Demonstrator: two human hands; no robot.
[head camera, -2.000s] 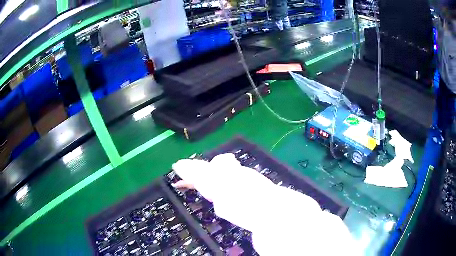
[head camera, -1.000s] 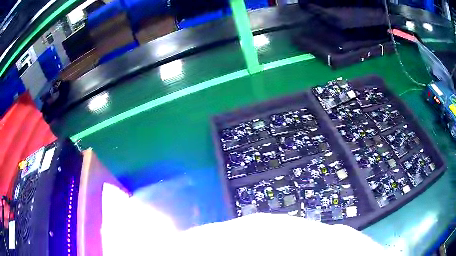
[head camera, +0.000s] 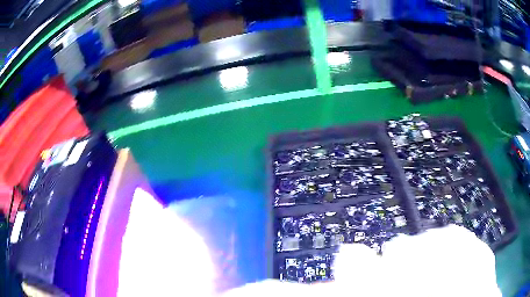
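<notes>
A black foam tray (head camera: 328, 136) with one central divider lies on the green bench, filled with rows of small circuit boards (head camera: 363, 180). One board (head camera: 409, 130) at the far edge of the right half sits slightly raised. An overexposed white shape, seemingly my right hand (head camera: 436, 255), covers the tray's near right part; its fingers and any held thing cannot be made out. More white runs along the bottom edge; whether my left hand is in it is unclear. A dark box (head camera: 49, 214) at the left has a purple-white glow (head camera: 163, 249) from its opening.
A red-orange cover (head camera: 43, 130) lies behind the dark box. Stacked black trays (head camera: 436, 64) stand at the back right. A dark conveyor (head camera: 186, 64) runs behind the bench. The blue device (head camera: 521, 151) is cut off at the right edge.
The view has swung left from the blue device to the glowing box, then shifted slightly. The white hand shape now covers the tray's near right part. The raised board stays in place.
</notes>
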